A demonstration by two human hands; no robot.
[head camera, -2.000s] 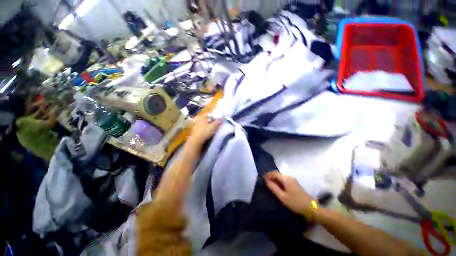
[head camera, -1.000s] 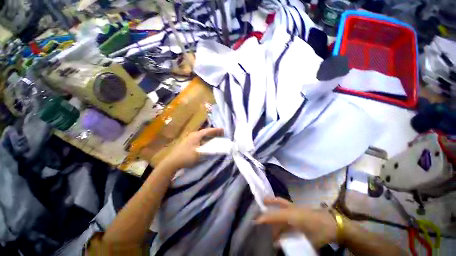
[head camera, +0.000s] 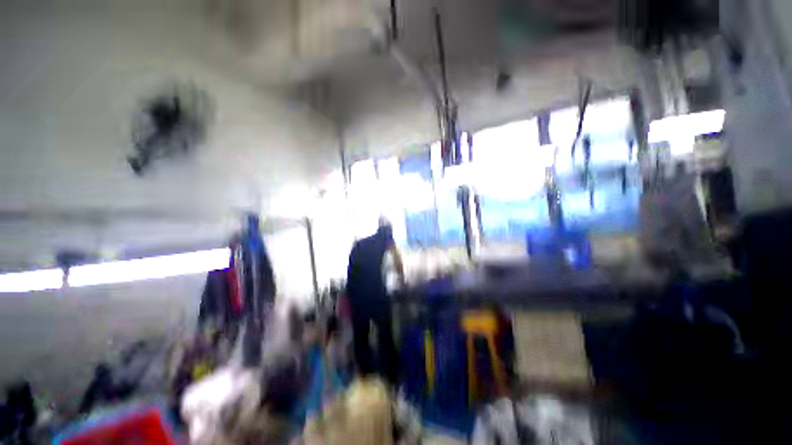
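Observation:
Neither of my hands is in the picture, and the frame is strongly blurred. The bundle of cut pieces that I held earlier cannot be made out. Nearest in front, at the bottom edge, is the red basket (head camera: 130, 429) with a blue rim, cut off by the frame. To its right is a blurred whitish heap (head camera: 221, 404), and beside that a blurred yellowish-beige thing (head camera: 356, 419) that I cannot identify.
A person in dark clothes (head camera: 372, 295) stands further back by a long table (head camera: 556, 282). A yellow-orange stool (head camera: 483, 343) stands under its edge. A blue container (head camera: 560, 247) is on it. A wall fan (head camera: 170, 122) hangs upper left; bright windows are behind.
The view has swung up from the machine table to the room. Both hands, the tied bundle, sewing machine and scissors have left the picture. The red basket now sits at the bottom left.

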